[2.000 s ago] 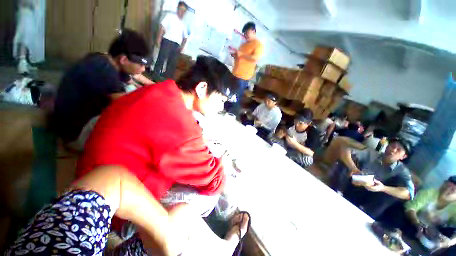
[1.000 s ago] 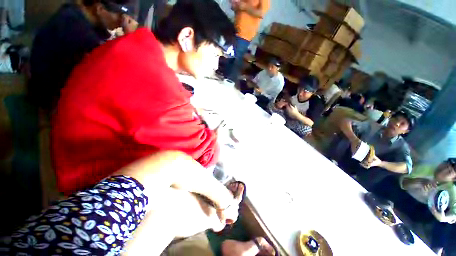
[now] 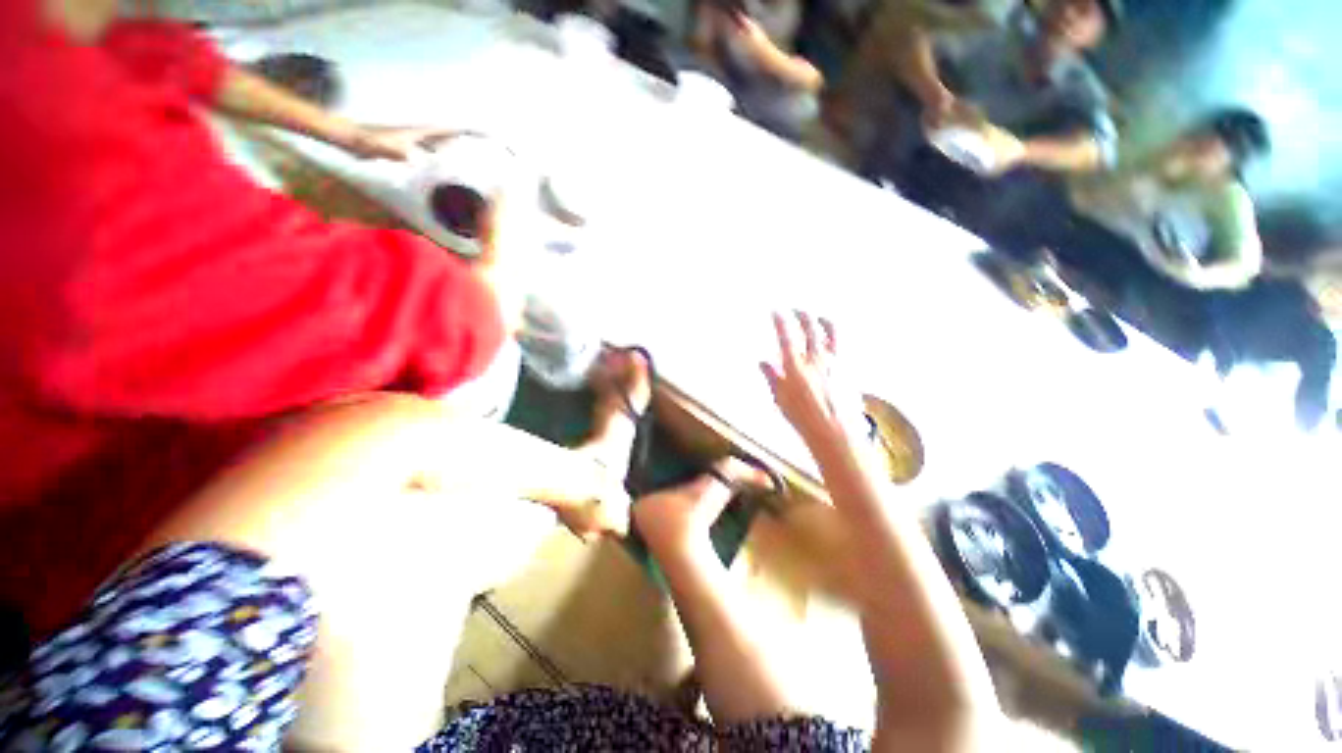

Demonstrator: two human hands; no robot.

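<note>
The gold housing (image 3: 902,441) lies on the white table (image 3: 736,236), partly hidden behind my right wrist. My right hand (image 3: 802,368) reaches over the table's near edge, just left of the housing, with its fingers spread and nothing in it. What looks like my left hand (image 3: 596,515) hangs low over my bright, overexposed leg, below the table edge. It is blurred, and its fingers are not clear.
Black bowls (image 3: 993,547) with pale pieces stand right of my right arm, with a pale ring (image 3: 1167,615) beyond them. The neighbour in red (image 3: 280,309) sits at left, near a white housing with a dark centre (image 3: 459,209). Sandalled feet (image 3: 680,515) are below the table edge.
The view has swung down and right. My right hand has come into view near the gold housing. The black bowls on the near side have also come into view.
</note>
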